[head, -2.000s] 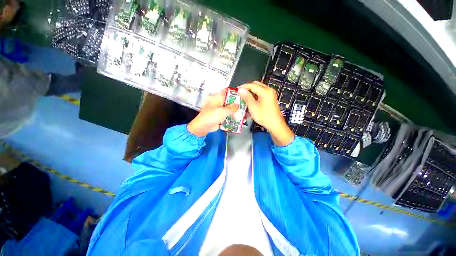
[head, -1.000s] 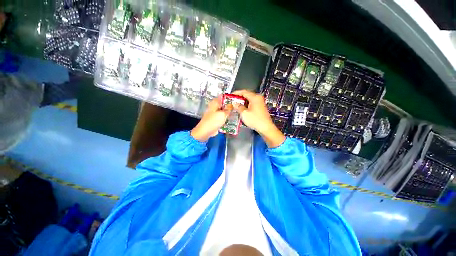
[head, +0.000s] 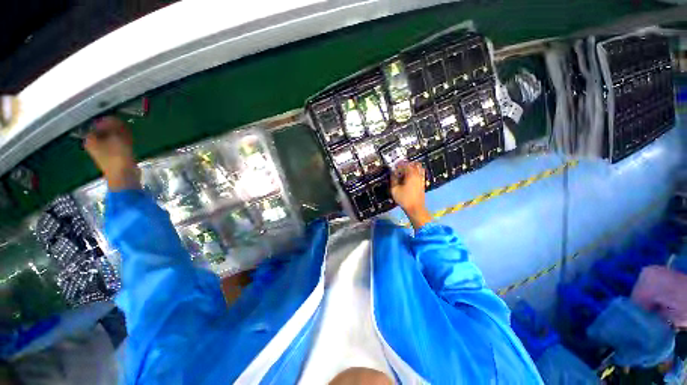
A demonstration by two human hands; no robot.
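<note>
The dark tray (head: pixel 467 101) of black housings lies in front of me to the right. A few green boards (head: pixel 399 89) lie on its housings. My right hand (head: pixel 409 184) is at the tray's near edge, fingers curled down over a front-row pocket; whether they grip a housing is hidden. My left hand (head: pixel 110 143) is blurred and stretched far left over the green bench, close to the white shelf. I cannot tell if it holds anything. A small red-edged piece (head: pixel 143 106) lies just beyond it, to its right.
The clear board tray (head: pixel 290 177) lies between my arms. Black-and-white parts (head: pixel 71 248) are heaped at far left. A white shelf edge (head: pixel 196 37) runs above the green bench (head: pixel 218 94). Stacked trays (head: pixel 640 94) and pale sheets stand at far right. Blue-clothed people show at lower right.
The view has turned. My hands, earlier together on a red housing with a green board, are now apart: left hand far left, right hand at the dark tray. The red housing has left the middle.
</note>
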